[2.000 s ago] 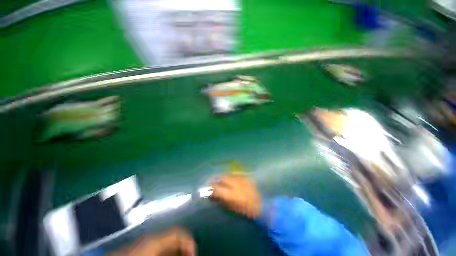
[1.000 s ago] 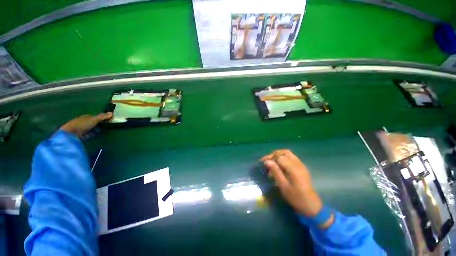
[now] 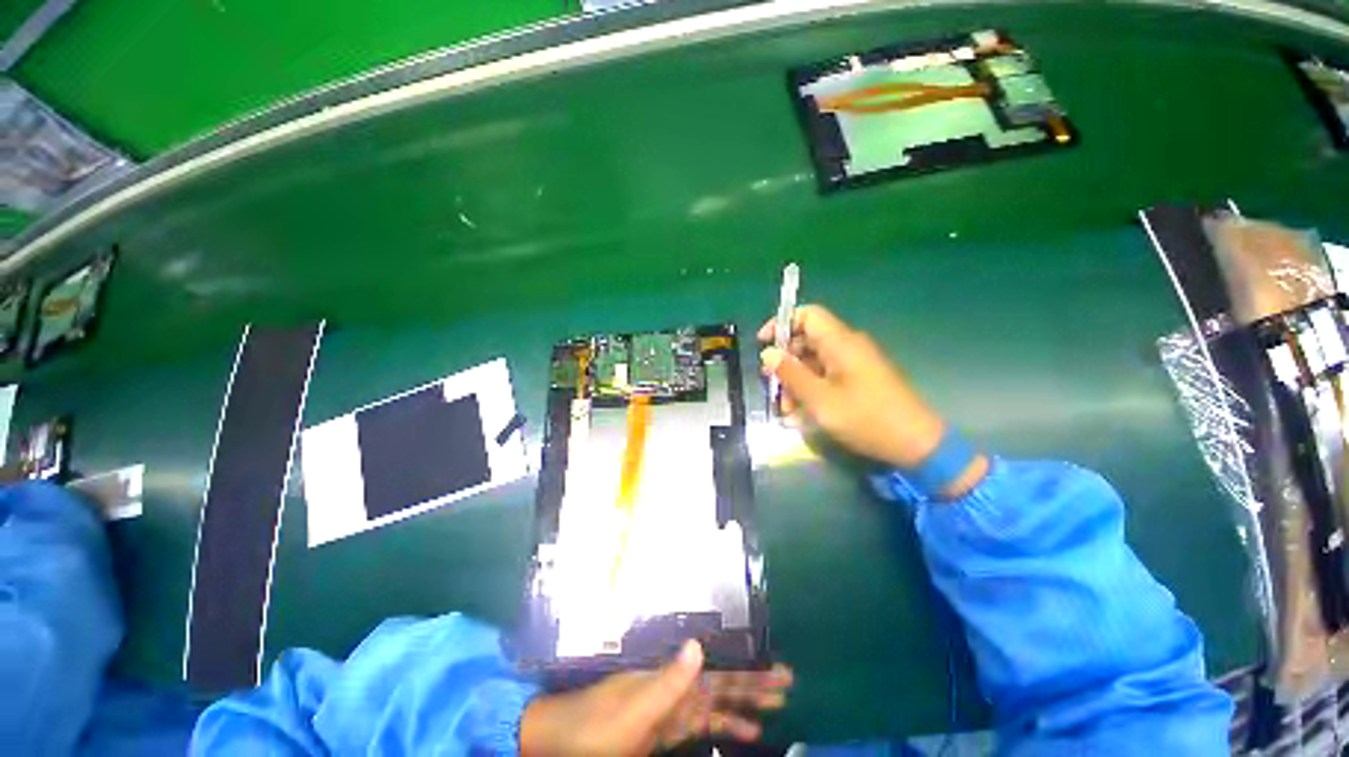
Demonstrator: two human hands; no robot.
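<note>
An open tablet unit point(image 3: 651, 503) lies upright in front of me, its green circuit board point(image 3: 645, 362) at the far end and an orange ribbon cable point(image 3: 633, 451) down its middle. My left hand point(image 3: 651, 710) is at the tablet's near edge, thumb on the dark border, fingers spread. My right hand point(image 3: 851, 388) is right of the board, holding tweezers point(image 3: 787, 311) between thumb and fingers. A white release sheet point(image 3: 333, 469) with a black adhesive block point(image 3: 423, 453) lies to the left.
A wide black strip sheet point(image 3: 252, 503) lies further left. Another tablet unit point(image 3: 935, 111) is at the back, with more units at far left point(image 3: 70, 303). Stacked parts and crinkled clear film point(image 3: 1216, 422) lie at right. A blue sleeve point(image 3: 52, 606) shows at the left edge.
A tablet unit now lies in front of me, turned lengthwise. My left hand has moved from the back left to its near edge. The tweezers in my right hand now show clearly.
</note>
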